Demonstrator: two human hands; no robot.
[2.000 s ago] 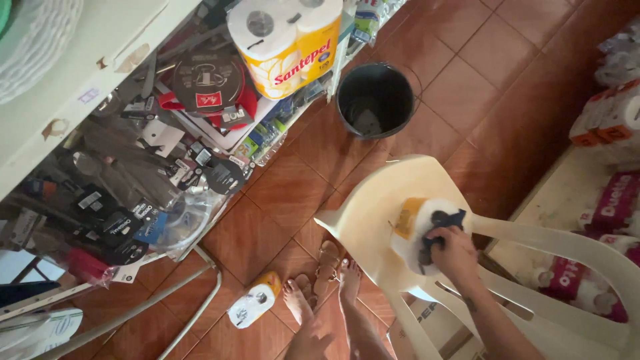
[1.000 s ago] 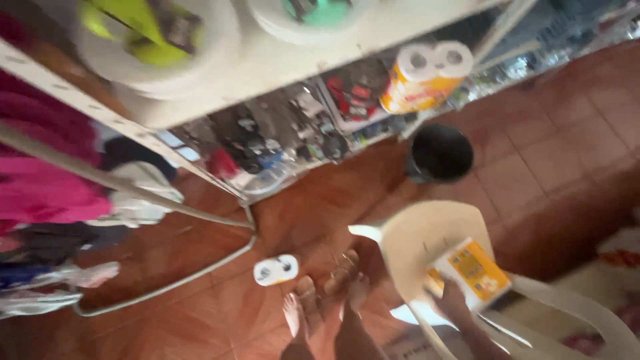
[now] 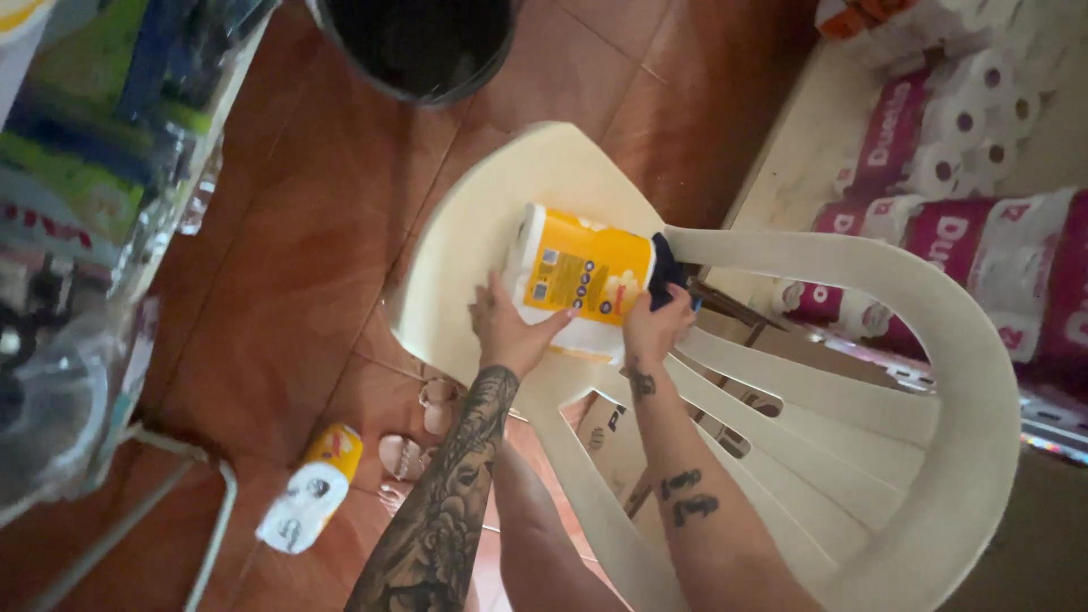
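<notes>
A yellow and white paper-roll pack (image 3: 586,272) lies on the seat of a cream plastic armchair (image 3: 476,229). My left hand (image 3: 514,327) grips its near left edge, thumb over the wrapper. At the pack's right end, my right hand (image 3: 659,319) holds a dark blue cloth (image 3: 667,268) against it; part of the cloth is hidden by the fingers. Another yellow and white roll pack (image 3: 314,493) rests on the tiled floor, left of my feet and sandals (image 3: 404,455).
A black bucket (image 3: 421,42) stands beyond the chair. Packaged goods (image 3: 76,170) fill a shelf at left, with a metal tube frame (image 3: 225,510) below. Pink and white toilet-roll packs (image 3: 943,246) sit on a shelf at right. A cardboard box (image 3: 616,442) is under the chair.
My left hand has come into view and onto the pack on the chair. The pack's printed yellow side now faces up, unlike two seconds ago. The view has swung and moved closer to the chair.
</notes>
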